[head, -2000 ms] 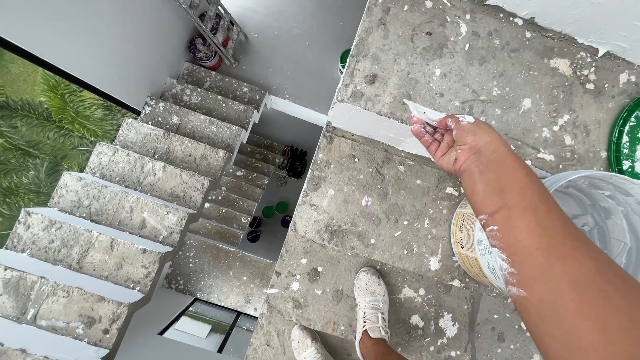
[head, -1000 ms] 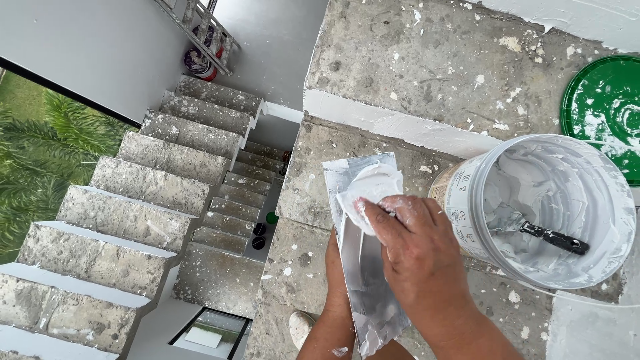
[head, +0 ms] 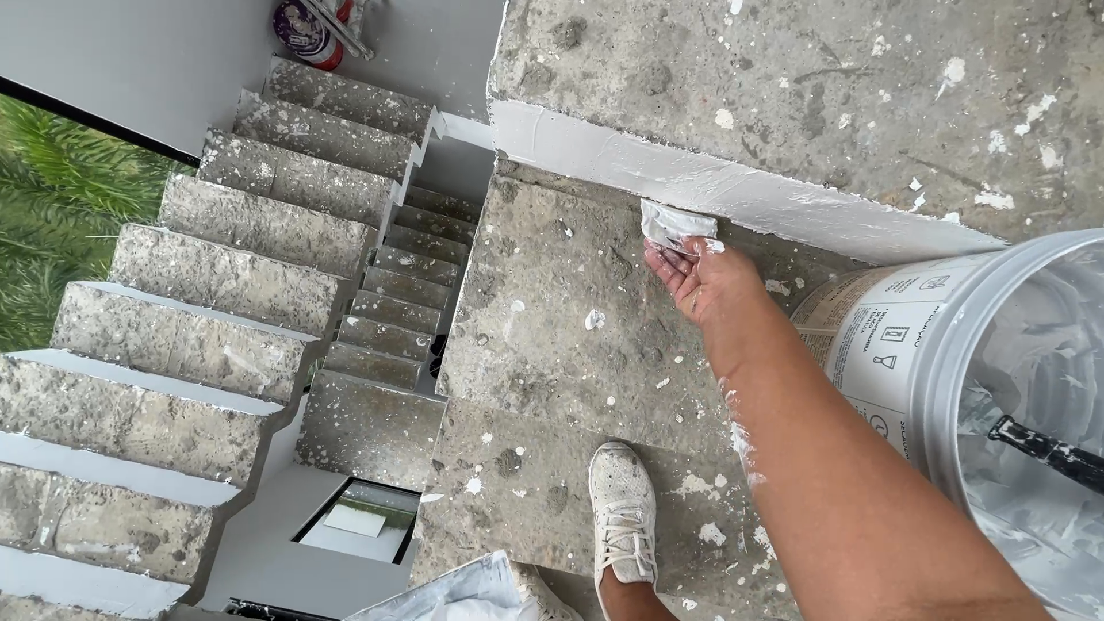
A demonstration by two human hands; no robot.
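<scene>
My right hand (head: 697, 274) grips a small flat spreader (head: 677, 226) loaded with white paste, close against the foot of the white-coated stair riser (head: 604, 155). At the bottom edge a metal tray (head: 457, 595) with white paste on it shows in part; my left hand is out of view. To the right of my forearm stands a plastic bucket (head: 936, 345) smeared inside with pale paste, and a black-handled putty knife (head: 1048, 450) rests in it.
Paint-spattered concrete steps (head: 224, 272) descend on the left beside an open stairwell (head: 453, 185). My white shoe (head: 623, 509) stands on the tread below. A stained bucket (head: 309, 34) sits by the far wall, and a small window (head: 360, 517) shows lower down.
One second ago both hands were over the tray, my right with the paste-covered spreader. Now my right hand has moved to the riser, and the tray is at the bottom edge.
</scene>
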